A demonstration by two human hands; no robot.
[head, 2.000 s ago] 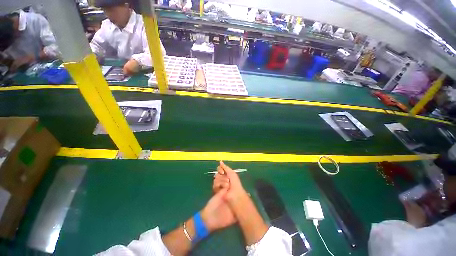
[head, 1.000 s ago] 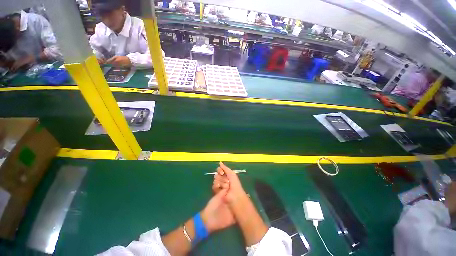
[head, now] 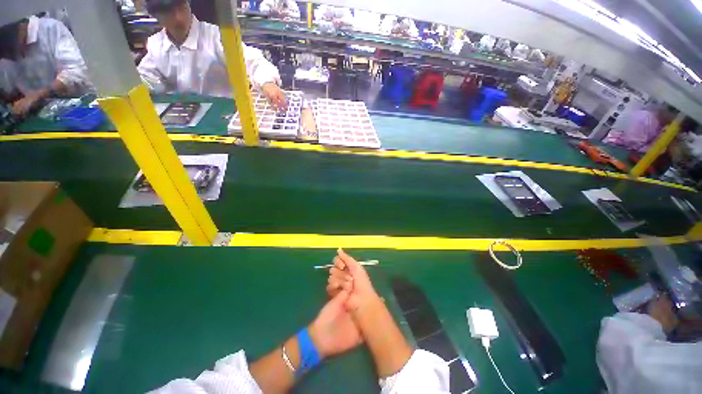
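Note:
My right hand [head: 350,278] is closed around thin pale tweezers [head: 368,263], whose ends stick out on both sides of the fist. My left hand [head: 336,325], with a blue strap [head: 309,348] on its wrist, lies against my right wrist; its fingers are mostly hidden. Both hands are above the green bench top. Just right of them lies a dark strip [head: 419,312] divided into rectangles.
A white adapter [head: 483,323] with cable, a longer dark strip [head: 531,331] and a pale ring [head: 506,255] lie right. Clear film [head: 88,323] and a cardboard box [head: 38,262] are left. Housings [head: 523,194] lie on the belt beyond the yellow rail [head: 385,242]. A neighbour's sleeve [head: 639,354] is far right.
The housings on the belt have moved left. The person across now reaches a hand into a white tray. The neighbour's arm at far right has shifted. My hands have stayed still.

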